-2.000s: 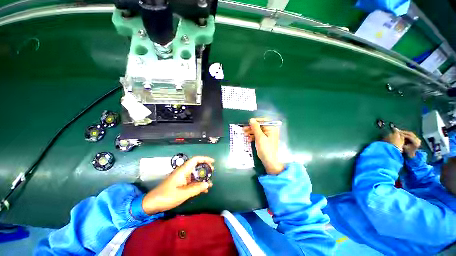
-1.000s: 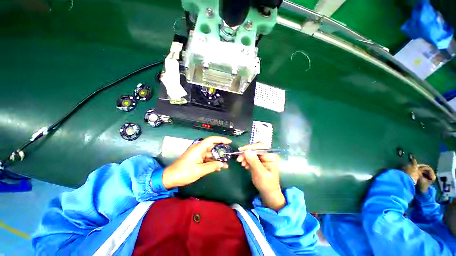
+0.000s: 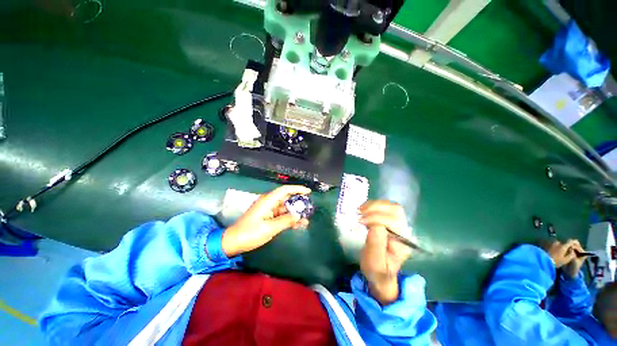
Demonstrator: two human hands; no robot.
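My left hand (image 3: pixel 260 226) holds a round module (image 3: pixel 299 206) by its edge, face up, in front of the fixture base. My right hand (image 3: pixel 384 236) holds the tweezers (image 3: pixel 408 241) over the lower end of a label sheet (image 3: pixel 352 196). The tweezers' rear end points to the lower right; their tips are hidden by the fingers. The test fixture (image 3: pixel 284 164) stands behind, with a clear block (image 3: pixel 308 101) under a pale green plate (image 3: pixel 294 51). Another module (image 3: pixel 291 134) sits in the nest under the block.
Several modules (image 3: pixel 182 180) lie left of the fixture. A second label sheet (image 3: pixel 366 144) lies right of it. A white pad (image 3: pixel 239 201) is partly behind my left hand. A black cable (image 3: pixel 128 136) runs left. A co-worker's blue sleeve (image 3: pixel 517 287) is at right.
My right hand with the tweezers has moved right, away from the module and to the label sheet. My left hand still holds the module. The module's face now looks paler. The view has shifted slightly.
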